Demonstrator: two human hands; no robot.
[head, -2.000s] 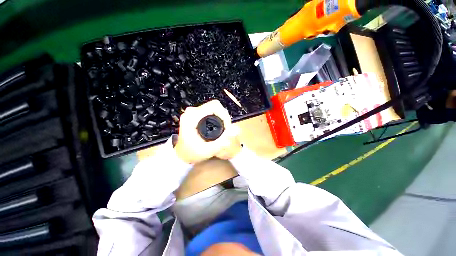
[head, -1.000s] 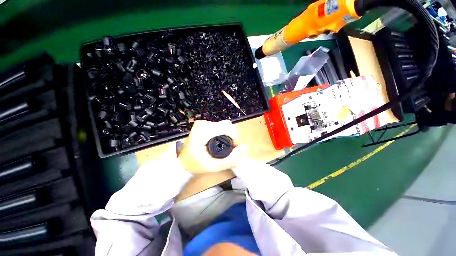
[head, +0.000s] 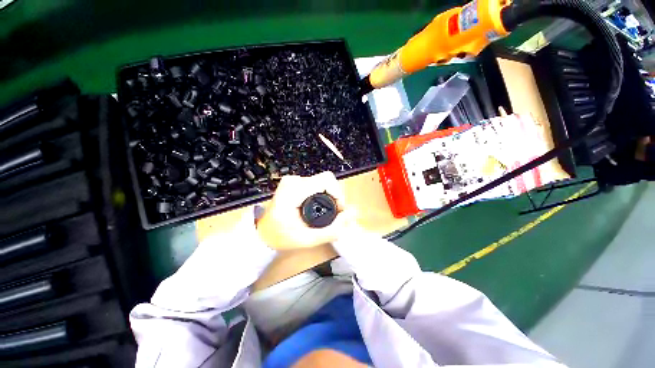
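A round black plastic housing (head: 319,210) shows its circular end towards me, above the tan cardboard sheet (head: 370,208). My left hand (head: 281,215) is closed around it from the left. My right hand (head: 343,218) is against it from the right, and the two hands touch. The fingers are overexposed and hard to tell apart. The lower part of the housing is hidden in the hands. The black parts tray (head: 147,208) lies just beyond the hands, with larger sleeves at left and tiny inserts at right.
An orange electric screwdriver (head: 438,39) hangs at upper right, its black cable curving down. The red-edged white screw tray (head: 402,188) stands right of the cardboard, a clear plastic bag (head: 442,100) behind it. A ribbed black tube tray (head: 54,198) is at left. A pale stick (head: 331,146) lies on the inserts.
Since two seconds ago, both hands and the housing have moved down towards me, away from the parts tray. In the last second they have barely moved. The screwdriver has swung slightly left.
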